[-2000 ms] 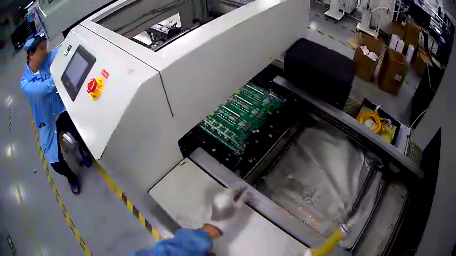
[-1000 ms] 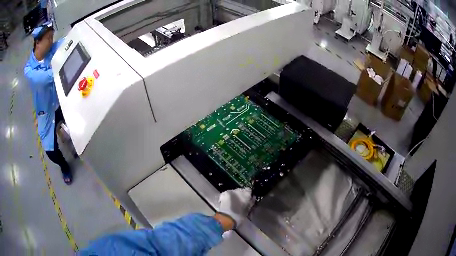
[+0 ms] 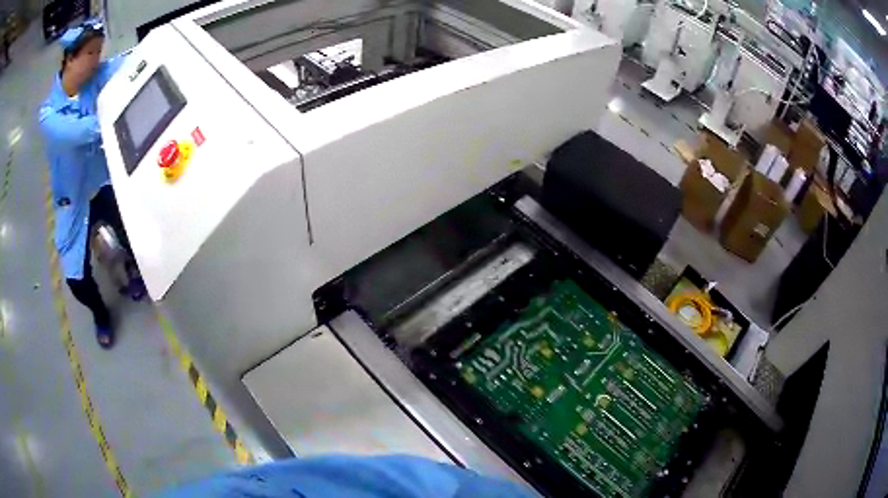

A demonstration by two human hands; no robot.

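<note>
A large green circuit board (image 3: 594, 389) lies in a black carrier (image 3: 467, 389) on the conveyor, right of centre and near the lower edge. The carrier sits between the grey metal conveyor rails (image 3: 419, 394). A blue sleeve (image 3: 351, 479) crosses the bottom edge; its hand is out of the picture. Neither of my hands is visible. The yellow tube is not in view.
A white machine cabinet with a touchscreen (image 3: 149, 120) and red emergency stop button (image 3: 169, 155) stands at left and centre. A white front ledge (image 3: 336, 399), black block (image 3: 613, 199), yellow coiled cable (image 3: 690, 313), cardboard boxes (image 3: 753, 216) and a person in blue (image 3: 70, 175) also show.
The board and carrier have moved out of the machine, down and right along the rails. The gloved hand has left the picture, and the yellow tube seen two seconds ago no longer shows.
</note>
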